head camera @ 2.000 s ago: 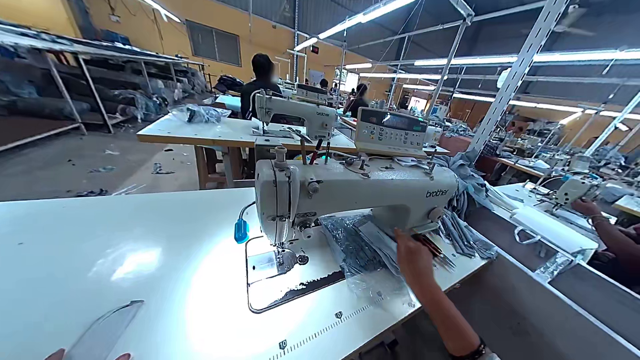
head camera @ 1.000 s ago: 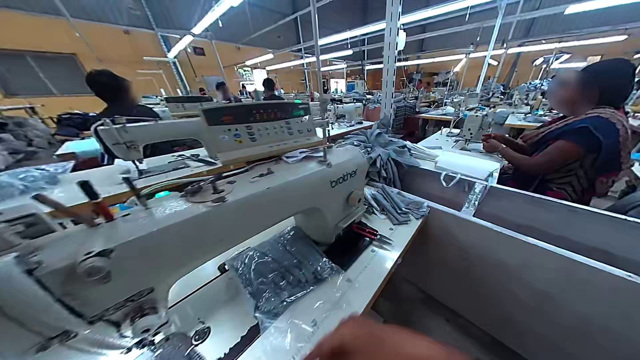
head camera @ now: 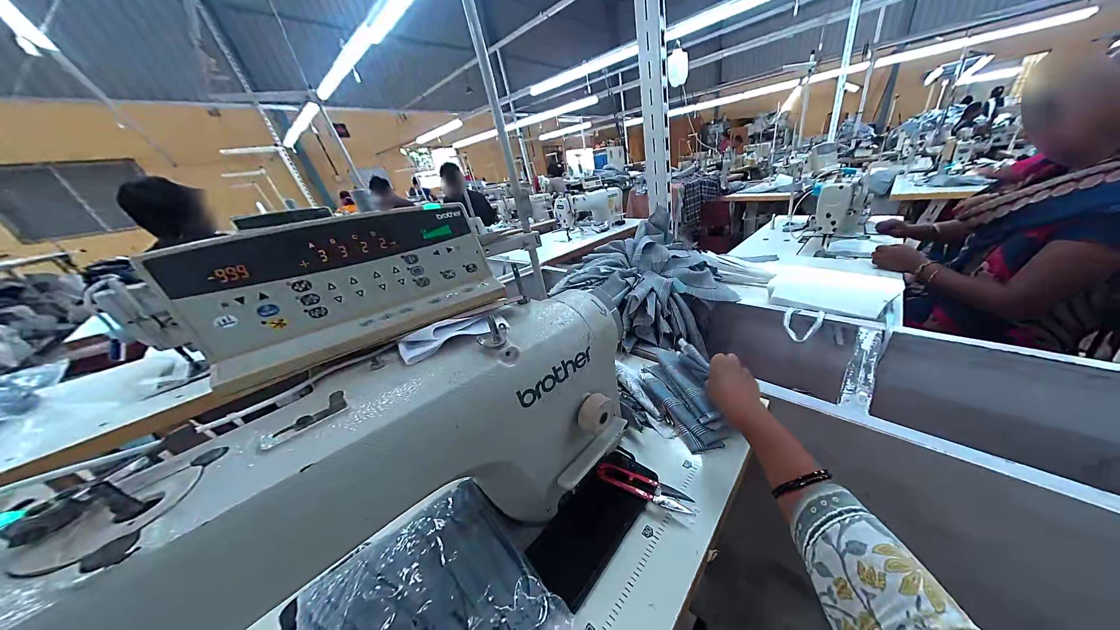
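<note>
My right hand (head camera: 733,389) reaches past the far end of the Brother sewing machine (head camera: 490,394), at the edge of striped grey fabric pieces (head camera: 682,398). Its fingertips meet the cloth, but whether they grip it is unclear. A larger heap of grey fabric strips (head camera: 661,280) lies just beyond. Nearer me, red-handled thread snips (head camera: 643,486) rest partly on a black phone-like slab (head camera: 591,534). A clear plastic bag of grey cloth (head camera: 429,569) lies under the machine arm. My left hand is outside the view.
A control panel (head camera: 324,276) stands behind the machine. On the right, a grey partitioned trough (head camera: 989,394) runs beside the table edge, with a white cloth-like bundle (head camera: 831,290) above it. A co-worker (head camera: 1024,236) sits at another sewing machine (head camera: 840,210). A slotted metal post (head camera: 653,105) rises behind the fabric heap.
The view has swung right and closer to the machine's far end. My right hand, low in the frame one second ago, is now at the fabric pieces. My left fingertips, visible two seconds ago, have left view.
</note>
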